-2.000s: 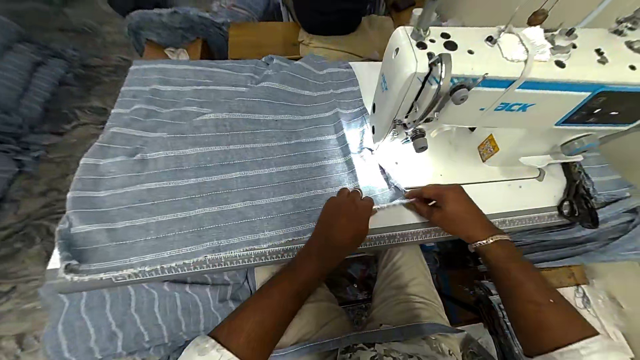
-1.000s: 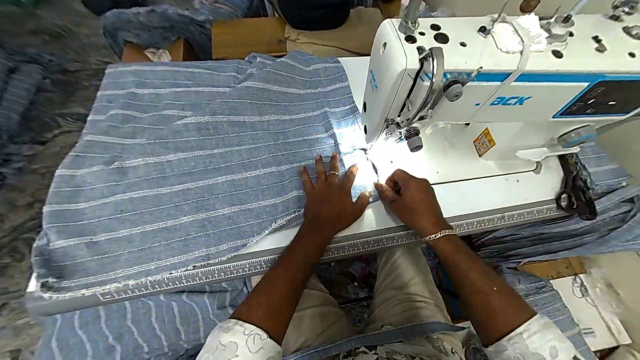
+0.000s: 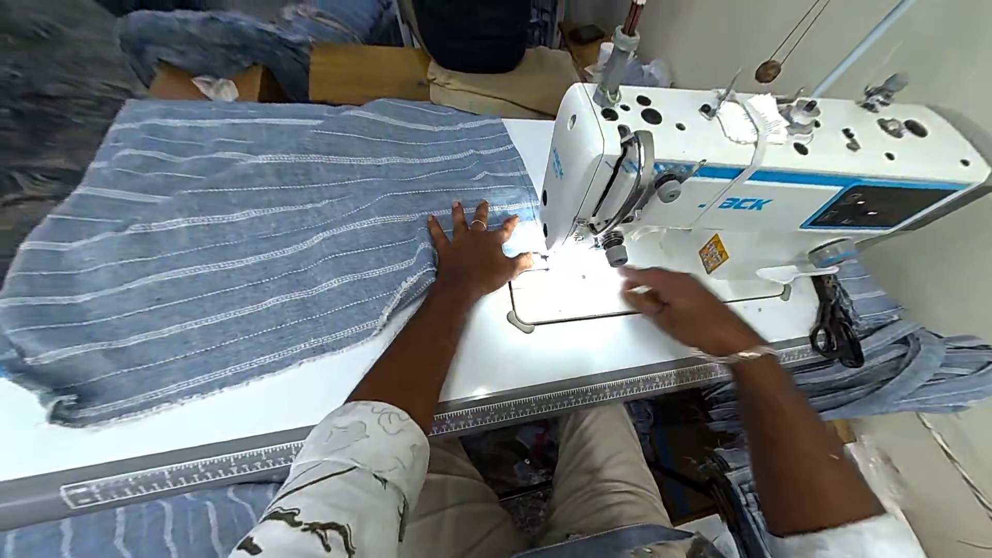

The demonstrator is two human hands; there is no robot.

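Note:
My left hand (image 3: 480, 252) lies flat with spread fingers on a blue-grey fabric panel with white stripes (image 3: 256, 232), at its right edge, just left of the needle area. My right hand (image 3: 678, 306) is blurred over the white machine bed, right of the fabric; whether its curled fingers hold anything cannot be told. A white and blue Jack sewing machine (image 3: 744, 186) stands at the right, its lamp lighting the presser foot area, where glare hides detail.
Black-handled scissors (image 3: 837, 329) lie at the bed's right. A measuring tape strip (image 3: 573, 401) runs along the table's front edge. More striped fabric (image 3: 914, 368) is heaped at the right. Cardboard boxes (image 3: 356, 74) stand behind the table.
The right hand has moved right, away from the left hand and fabric edge. The fabric's front right part has shifted back, baring white table. The left hand stays spread on the cloth.

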